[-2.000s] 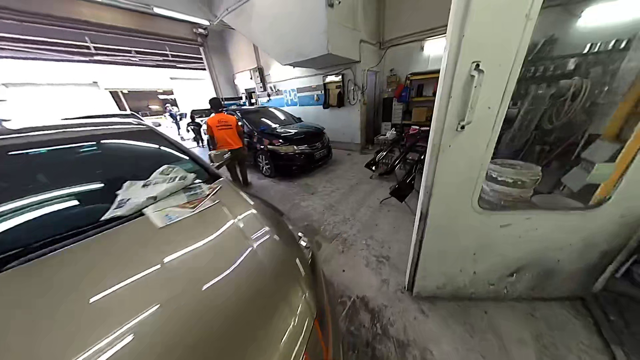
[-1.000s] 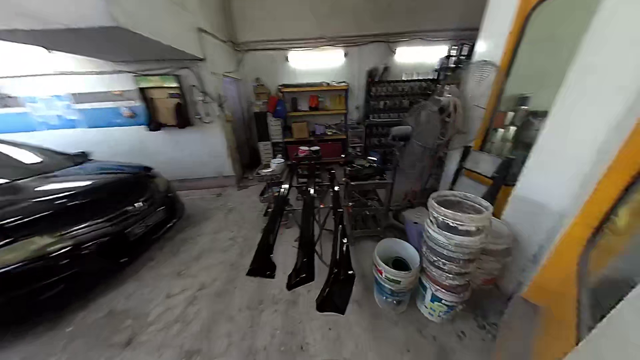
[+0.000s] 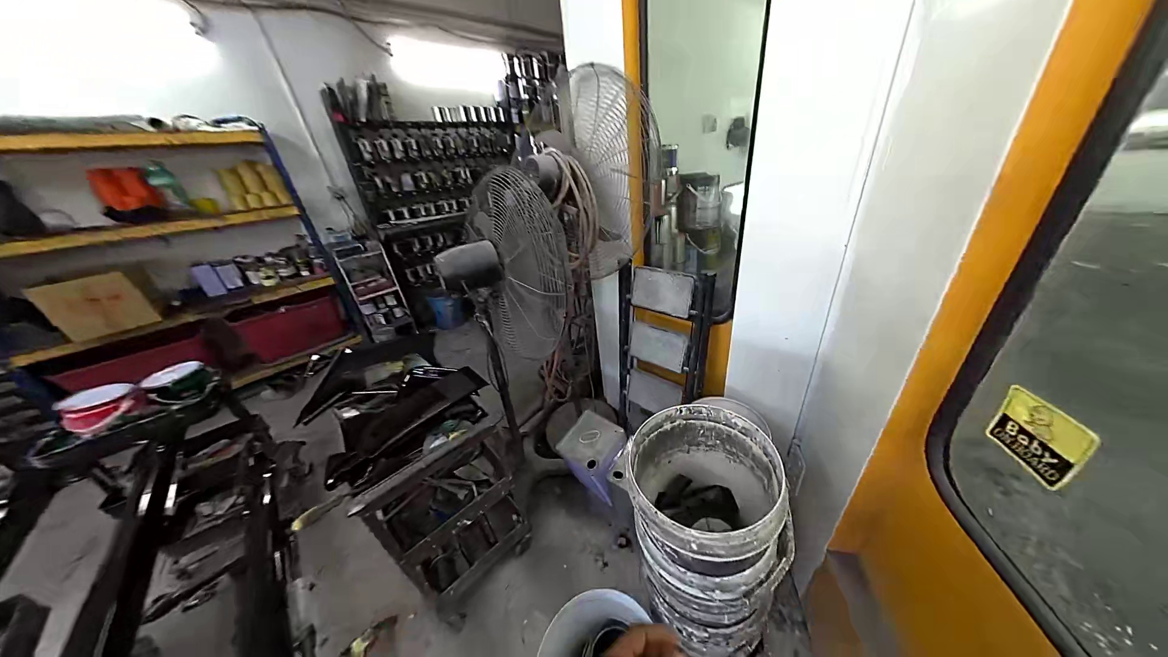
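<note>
Part of one hand, which looks like my right hand (image 3: pixel 644 641), shows at the bottom edge, over the rim of a pale plastic bucket (image 3: pixel 568 628); whether it holds anything is hidden. Dark items lie inside that bucket. Just to the right stands a stack of dirty plastic buckets (image 3: pixel 712 584), the top one with dark material in it. My left hand is out of view.
A tool cart (image 3: pixel 447 529) and a pedestal fan (image 3: pixel 525 265) stand ahead. Black car body parts (image 3: pixel 246 529) occupy the left. Behind are yellow-edged shelves (image 3: pixel 146 228). A folded step stool (image 3: pixel 662 347) leans near the orange-framed wall (image 3: pixel 899 456).
The view has swung right and come closer to the bucket stack. Part of a hand now shows at the bottom edge; neither earlier frame shows one of my hands.
</note>
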